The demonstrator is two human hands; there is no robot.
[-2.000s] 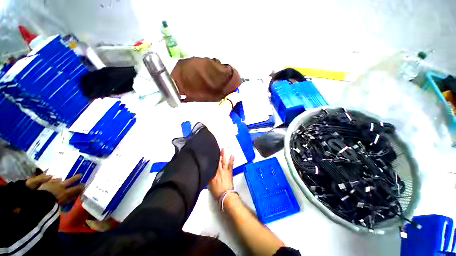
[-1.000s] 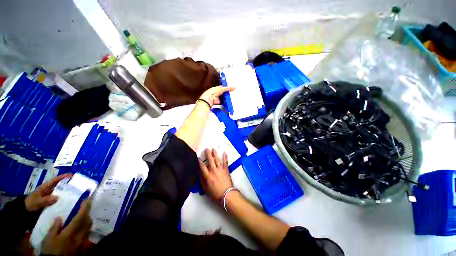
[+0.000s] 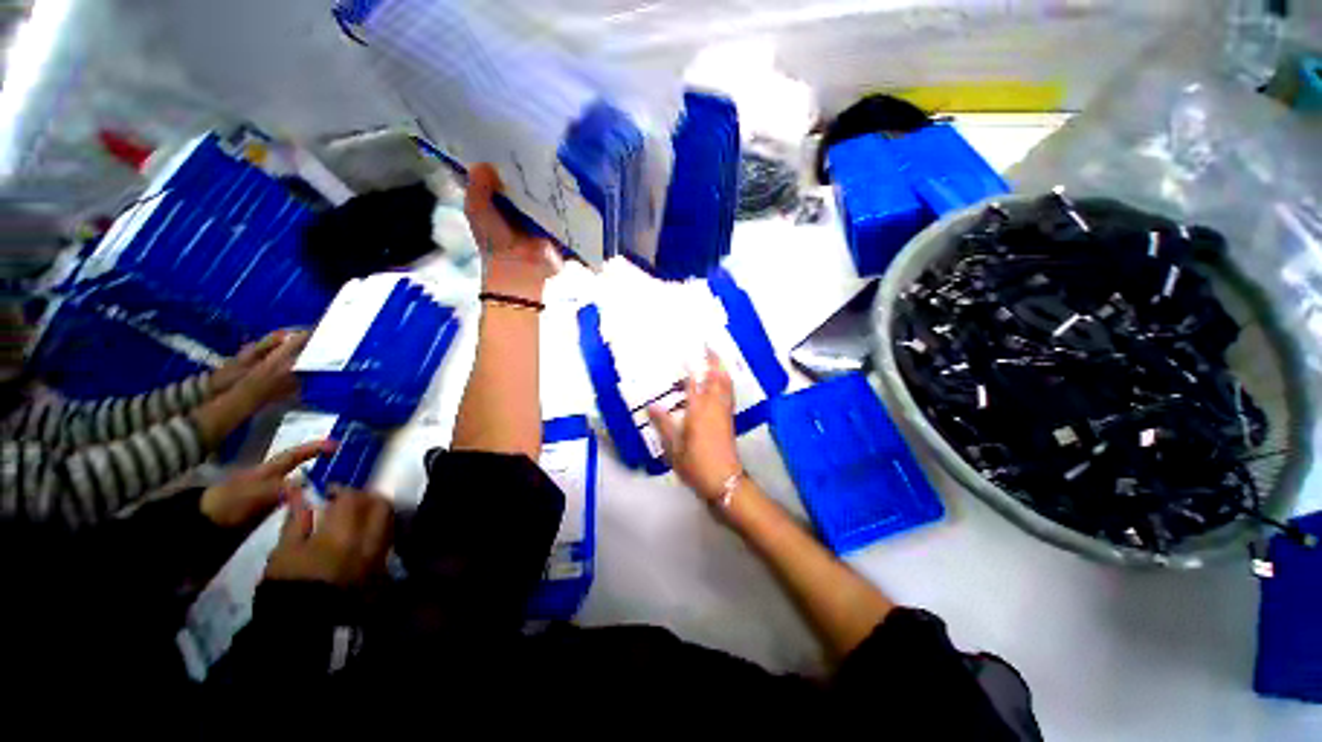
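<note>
My left hand (image 3: pixel 508 232) holds up a thick bundle of white-and-blue retail boxes (image 3: pixel 486 109), above the far side of the table; the bundle partly hides the hand. My right hand (image 3: pixel 703 435) lies on flat white-and-blue boxes (image 3: pixel 645 341) in mid-table, fingers somewhat apart and not gripping. A bright-blue insert tray (image 3: pixel 855 461) lies just right of my right hand.
A round basin (image 3: pixel 906 435) heaped with black USB cables (image 3: pixel 1073 363) stands at right. Behind it is a blue tray stack (image 3: pixel 913 181). Co-workers' hands (image 3: pixel 341 529) are among boxes at left. More boxes (image 3: pixel 568 507) lie beside my left forearm.
My left hand has gone from the boxes at the back to holding a thick bundle up and to the left. My right hand stays on the flat boxes. Striped sleeves now show at left.
</note>
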